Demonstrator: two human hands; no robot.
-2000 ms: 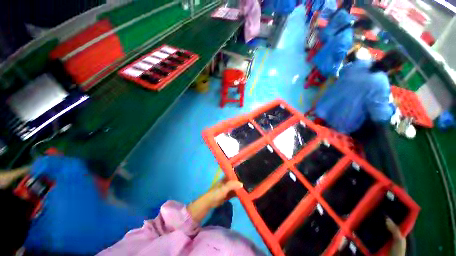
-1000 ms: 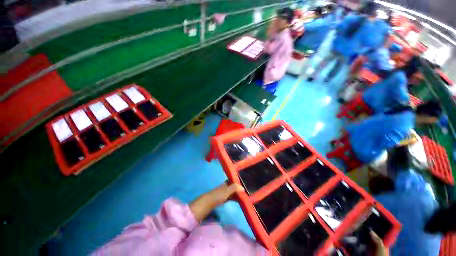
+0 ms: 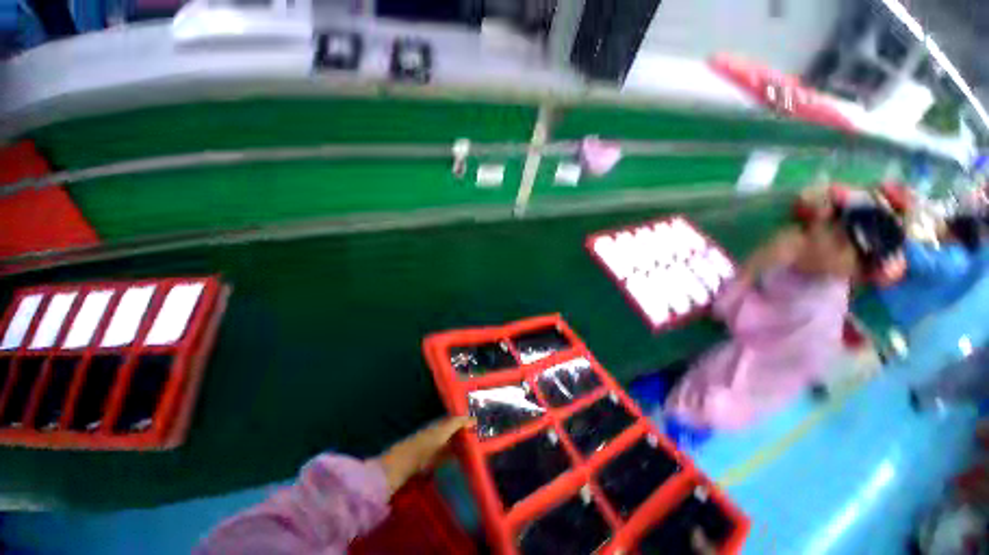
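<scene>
A red phone tray (image 3: 580,473) is held up in front of me, tilted, its near end cut off by the bottom edge. Black-screened smartphones (image 3: 528,468) sit in its two rows of slots; some screens show glare, and small white tags show at their edges. My left hand (image 3: 432,442) grips the tray's left rim, with a pink sleeve behind it. My right hand (image 3: 703,541) shows only as a blurred fingertip over the near right slot; the rest is out of the picture.
A green bench (image 3: 315,325) runs across. A tray (image 3: 197,363) at left holds white-screened and black-screened phones. Another tray (image 3: 664,271) holds white-screened phones, beside a person in pink (image 3: 775,336). A red stool (image 3: 418,523) stands below my left arm. A metal post (image 3: 531,163) stands behind.
The view has swung left towards the bench. The held tray now appears in front of the bench instead of over the blue floor. Both hands still hold it.
</scene>
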